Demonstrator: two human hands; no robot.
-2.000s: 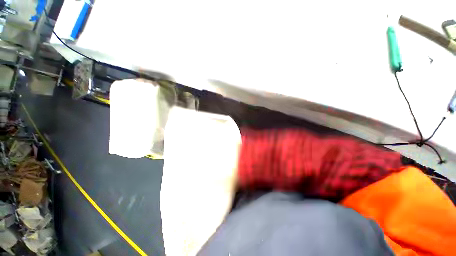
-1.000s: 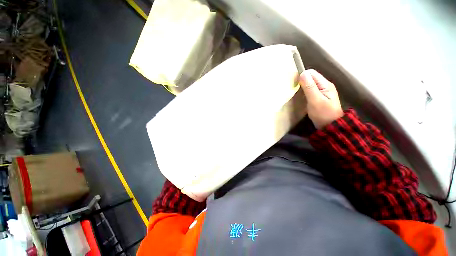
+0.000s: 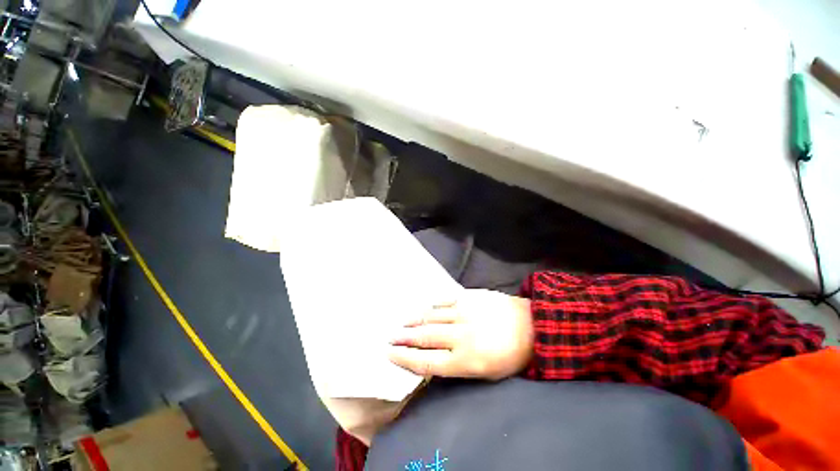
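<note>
A cream handbag body (image 3: 345, 294) lies over the left edge of my grey-aproned lap, its pale panel facing up. My right hand (image 3: 465, 336) rests on the panel with fingers spread, pressing on its right side. My left hand (image 3: 361, 419) is at the bag's lower end, mostly hidden under it; its fingers cannot be seen. Stacked cream bags (image 3: 276, 175) stand beyond the bag, below the table edge.
The long white table (image 3: 553, 110) runs from upper left to right. A green-handled tool (image 3: 799, 120) with a black cord and a brown stick (image 3: 825, 77) lie on it at right. A carton (image 3: 147, 443) stands lower left. A yellow floor line (image 3: 189, 333) and hanging bags are at left.
The view has swung back toward the table. My right hand has moved from the bag's rim onto its panel. The bag now points away from me, and the green-handled tool is back in view.
</note>
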